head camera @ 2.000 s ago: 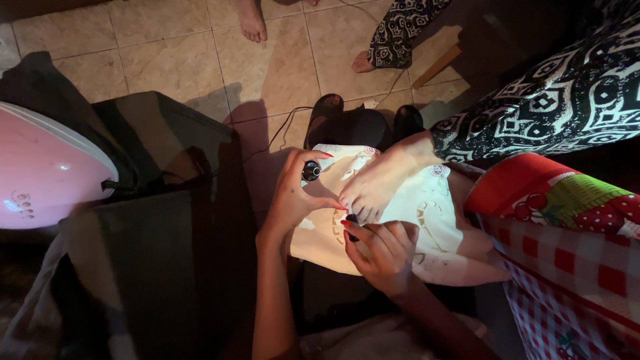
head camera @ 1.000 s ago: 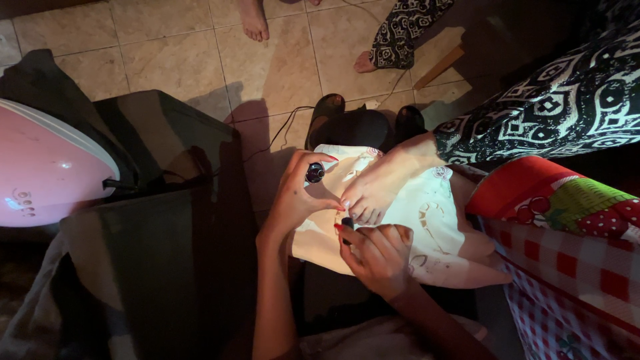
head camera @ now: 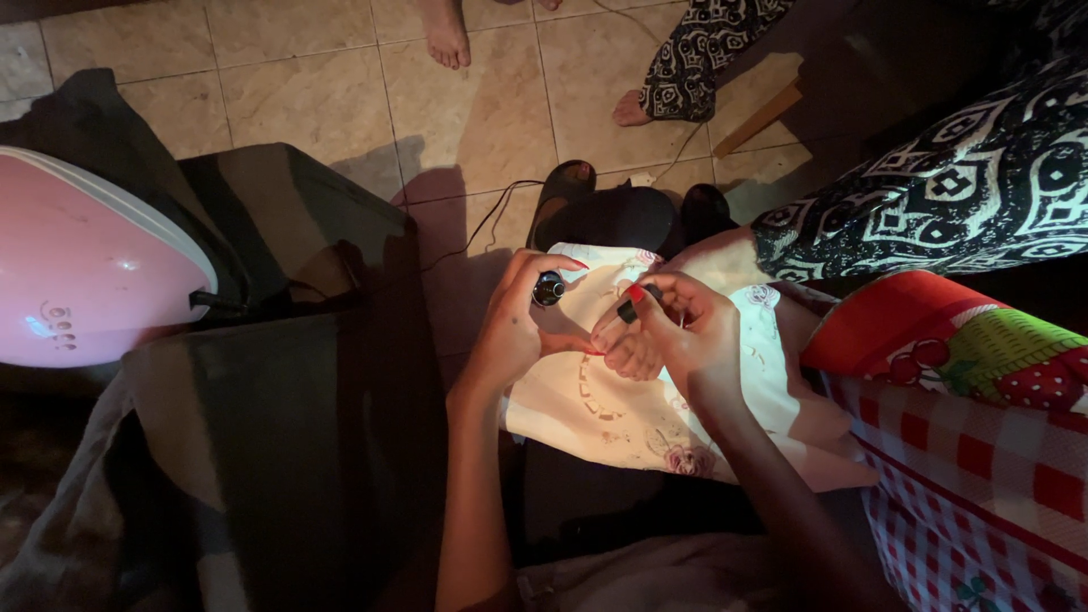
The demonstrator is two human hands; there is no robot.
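Observation:
My left hand [head camera: 515, 327] holds a small dark nail polish bottle [head camera: 548, 289] between its fingers, mouth facing up, while its thumb touches the toe tips. A dark brush cap [head camera: 637, 304] is pinched in my right hand [head camera: 690, 327], above the big toe side of another person's bare foot [head camera: 633, 353]. The brush tip is too small to make out. Under the foot lies a white towel with a flower pattern [head camera: 586, 425], spread over my lap.
At the left a pink and white lamp-like device [head camera: 93, 263] stands on a dark box-like surface [head camera: 263, 442]. A checked cloth with fruit print [head camera: 977, 442] hangs at the right. Beyond are a slipper [head camera: 565, 183], a thin black cable [head camera: 493, 225], and other bare feet [head camera: 448, 38] on the tiled floor.
My right hand has moved up and away from me, from below the toes to over the foot, with the brush cap still in it. My left hand stays near the toes with the bottle.

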